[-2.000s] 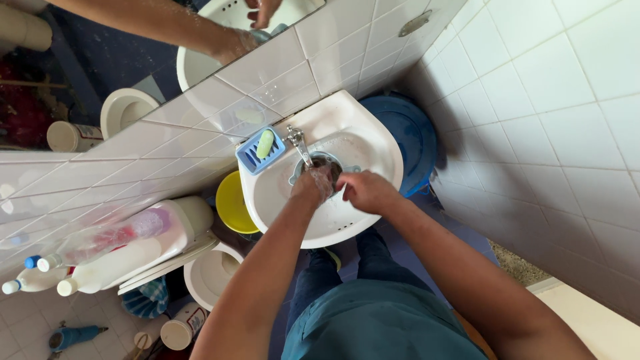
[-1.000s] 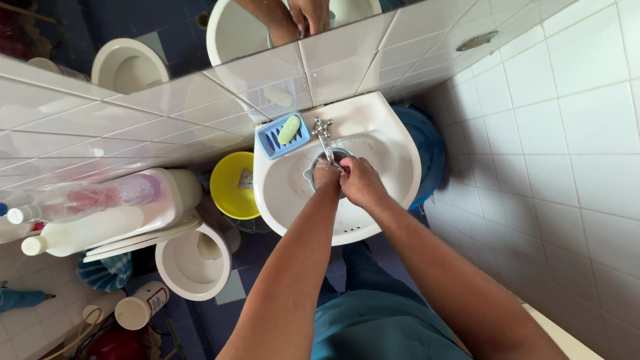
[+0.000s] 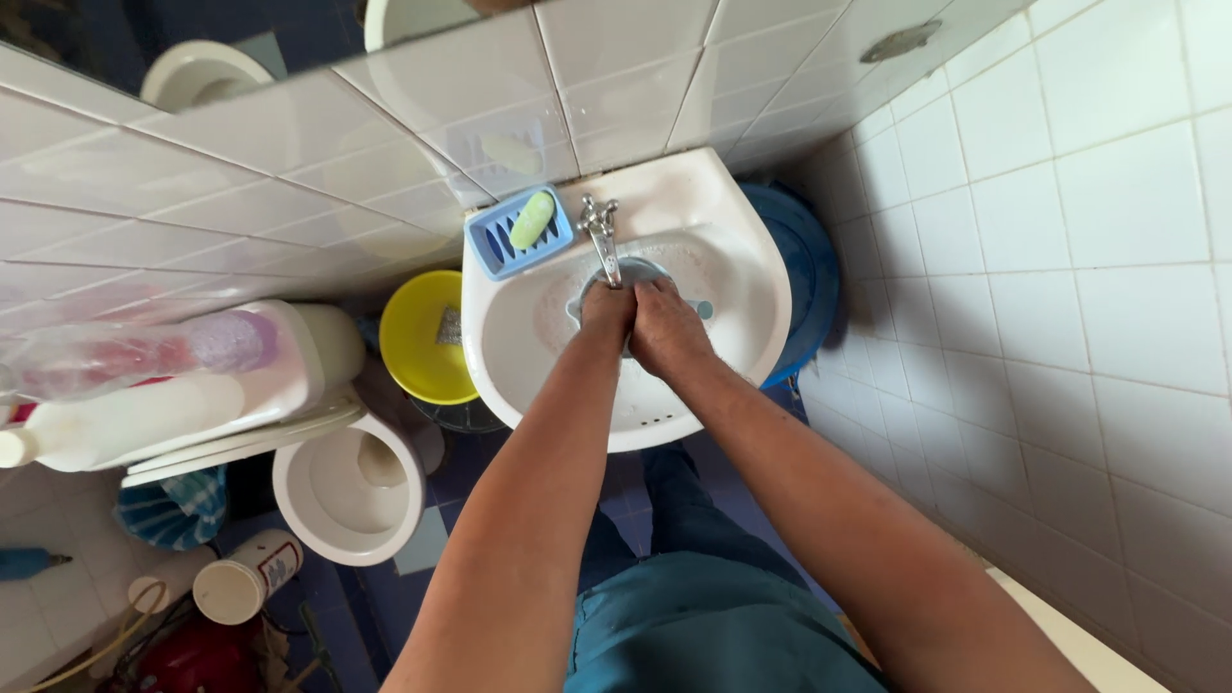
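My left hand [image 3: 608, 310] and my right hand [image 3: 666, 325] are side by side, touching, below the spout of a chrome faucet [image 3: 601, 231]. Both are over a grey-blue bowl or dipper [image 3: 643, 272] inside a white ceramic washbasin [image 3: 712, 377]. The fingers point down and are mostly hidden, so what they hold cannot be made out. Left of the faucet, a green bar of soap [image 3: 532, 219] lies on a light blue slotted soap dish [image 3: 492, 267] at the basin's corner. Small suds or drops dot the basin around the bowl.
A yellow basin [image 3: 416, 345] is left of the washbasin; a large blue tub [image 3: 807, 279] is behind its right side. A toilet [image 3: 345, 491] with bottles [image 3: 144, 414] on its tank is at left. Tiled walls [image 3: 1088, 212] and a mirror [image 3: 318, 29] bound the space.
My right hand has come in from the basin's right side to lie against my left hand over the bowl. The view has shifted.
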